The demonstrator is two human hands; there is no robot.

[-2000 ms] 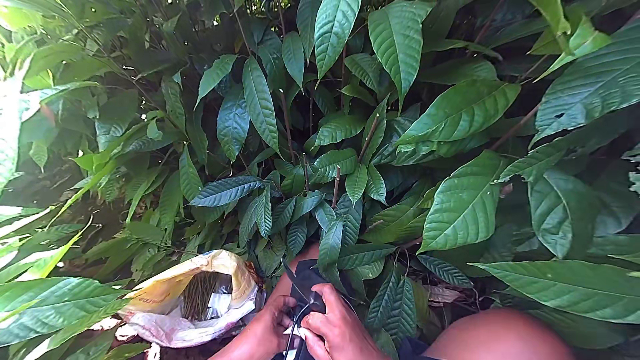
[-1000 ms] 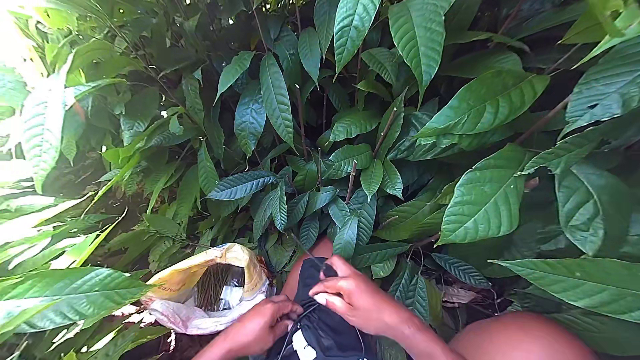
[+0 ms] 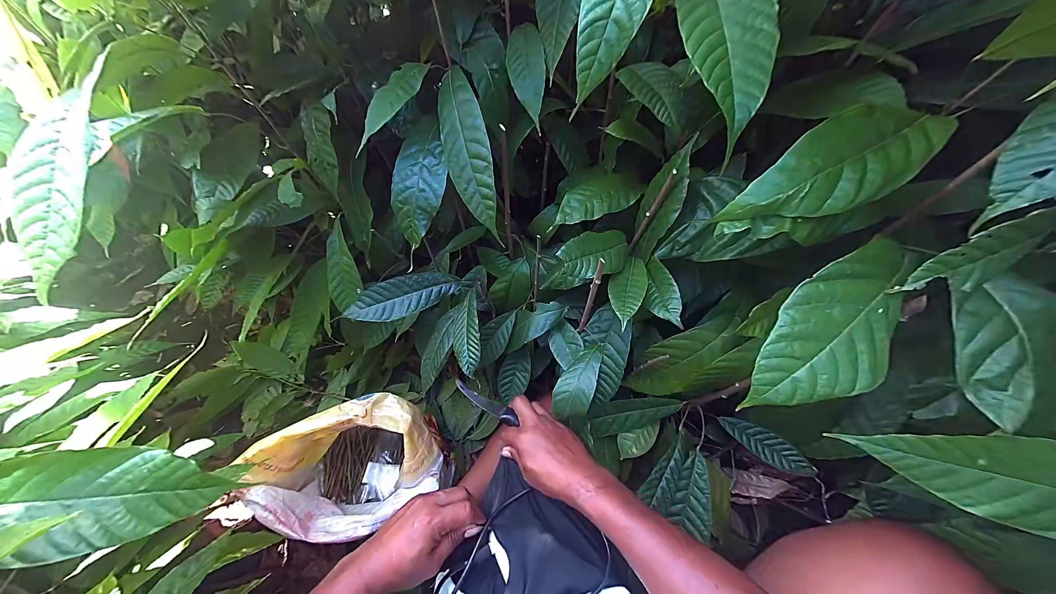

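My right hand (image 3: 544, 450) is closed on the dark handle of a small curved knife (image 3: 487, 404), its blade pointing up and left toward the leaves. Below and to the left, my left hand (image 3: 429, 528) has its fingers curled at the edge of a black cloth (image 3: 536, 528), beside a thin dark cord (image 3: 487, 528); whether it holds anything is hard to tell. The cloth lies over my lap. Just left of my hands stands a yellow and white woven sack (image 3: 330, 429), its mouth wide, with a bundle of thin brown sticks (image 3: 342, 466) and a clear plastic piece inside.
Dense leafy plants with large ribbed green leaves (image 3: 833, 330) surround the spot on all sides. Several cut stems (image 3: 592, 294) rise in the middle, just beyond my hands. My bare knee (image 3: 866, 561) is at the lower right, with a dry brown leaf (image 3: 759, 485) behind it.
Two seconds ago my hands were close together over the black cloth. My right hand has since moved up and away from the left, and the knife blade now shows plainly.
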